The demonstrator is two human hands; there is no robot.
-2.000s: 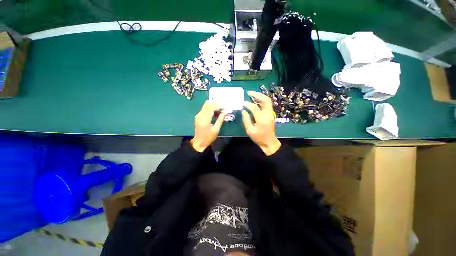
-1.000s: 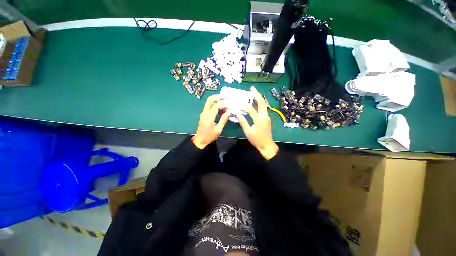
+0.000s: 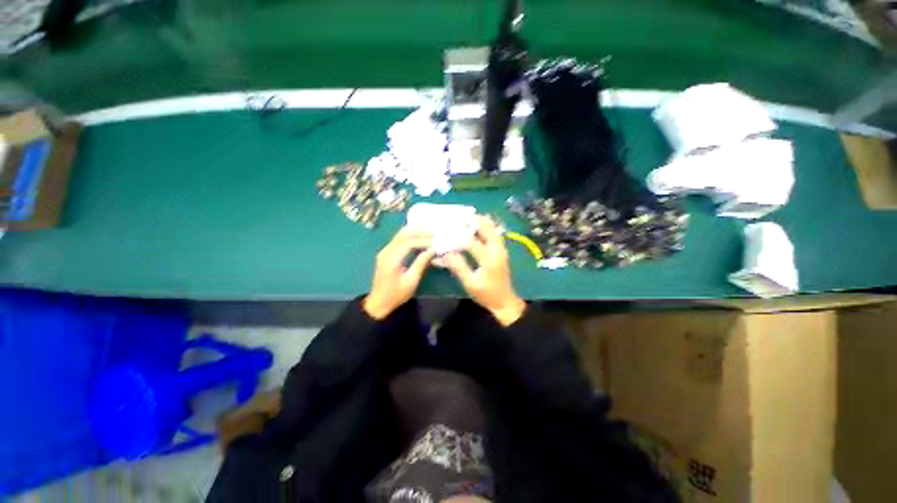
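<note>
A white plastic housing is held between both hands above the bench's front part. My left hand grips its left side and my right hand grips its right side. The frame is blurred and the fingers hide the housing's lower part. A yellow-handled tool lies on the green bench just right of my right hand, its far end by a small white piece. A heap of brown-gold connectors lies right of it, at the foot of a black lead bundle.
A grey metal fixture with a black upright stands behind the hands. White fittings and a brown-gold pile lie left of it. White housings are at the right. A carton with blue packs is far left. A blue stool stands below.
The view has shifted, so the bench sits lower in the picture. Both hands still hold the white housing, its flat white face now showing more clearly than one second ago.
</note>
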